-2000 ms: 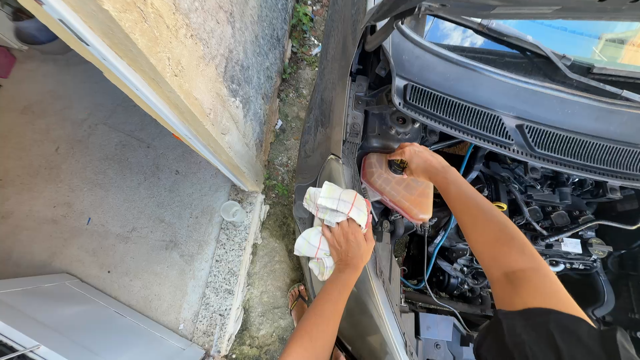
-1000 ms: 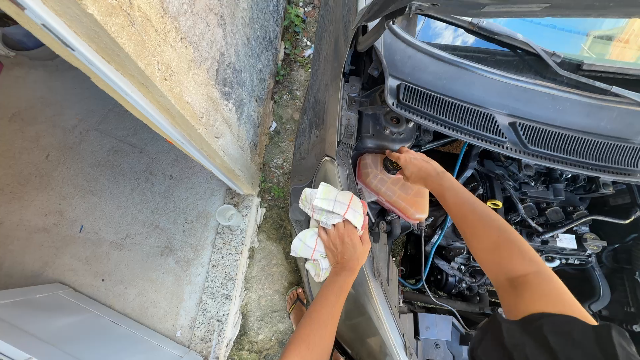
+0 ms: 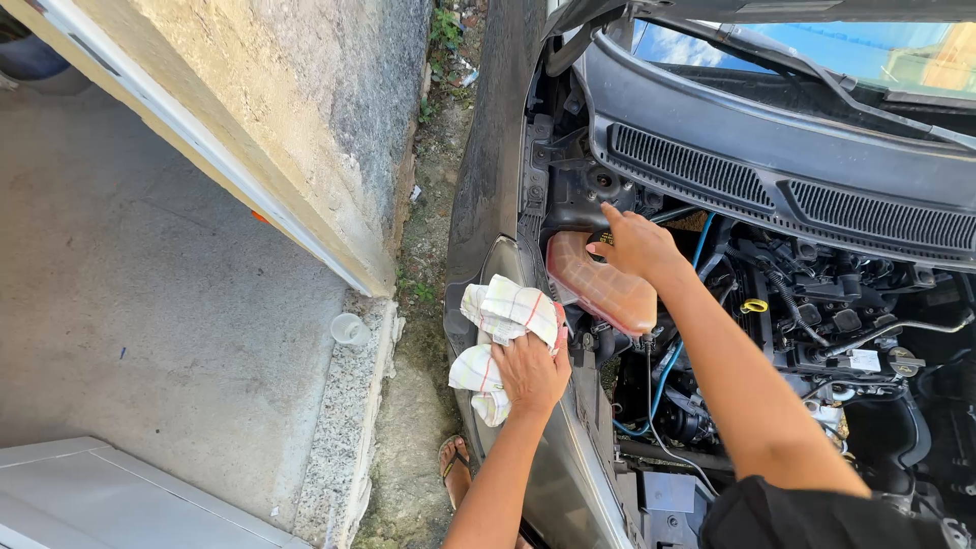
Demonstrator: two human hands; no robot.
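My left hand (image 3: 531, 371) grips a white checked cloth (image 3: 518, 305) over the car's headlight and fender edge. A translucent coolant reservoir (image 3: 610, 293), stained pinkish brown, sits in the engine bay just right of the cloth. Over its upper end is my right hand (image 3: 637, 242), its index finger extended past the reservoir toward the strut tower (image 3: 598, 183) and its thumb by the black cap (image 3: 601, 239). The hand partly covers that cap, which appears seated on the reservoir. Nothing is visible in the right hand's fingers.
The engine (image 3: 823, 305) with its yellow dipstick handle (image 3: 754, 306) lies to the right, below the cowl grille (image 3: 690, 164). A blue hose (image 3: 671, 362) runs beside the reservoir. At the left, a clear plastic cup (image 3: 350, 329) stands on the granite sill (image 3: 332, 427) near a wall.
The fingers of my right hand were around the reservoir's black cap; now they are spread, with the index finger extended beyond it. My left hand stays on the cloth.
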